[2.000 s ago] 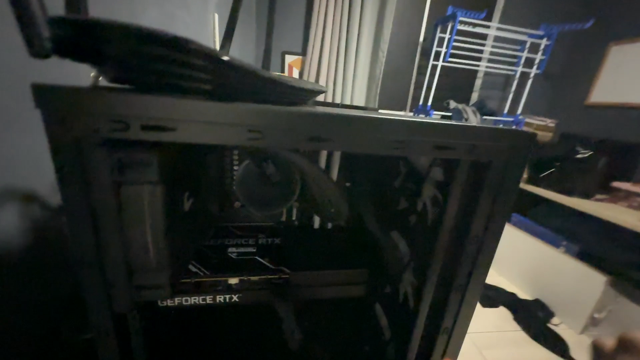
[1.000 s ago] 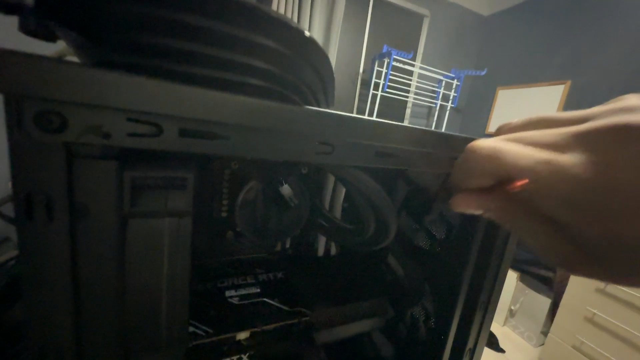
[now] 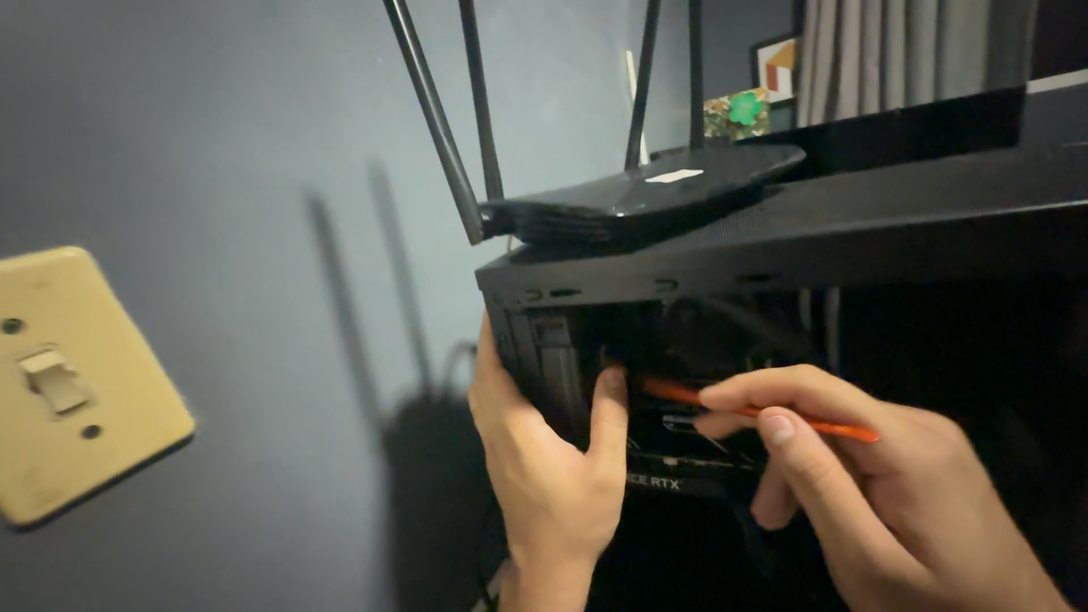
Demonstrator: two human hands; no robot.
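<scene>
The black computer case (image 3: 799,242) stands with its side uncovered, showing dark parts inside. A graphics card (image 3: 654,482) with lettering on its edge lies level within it. My left hand (image 3: 552,459) grips the rear corner post of the case, thumb inside and fingers around the back, partly hidden. Between the thumb and fingers of my right hand (image 3: 858,459) is a thin orange-red stick-like tool (image 3: 837,427), pointing left into the case near my left thumb. Its far end is blurred, so its kind cannot be told.
A black router (image 3: 663,191) with upright antennas rests on top of the case. The wall close by on the left bears a yellowed light switch (image 3: 59,382). Behind the case are a grey curtain (image 3: 892,59) and a small framed picture (image 3: 775,70).
My left hand has come into view on the rear post. My right hand, at the case's upper right edge a second ago, is now at its open side. The view has swung left.
</scene>
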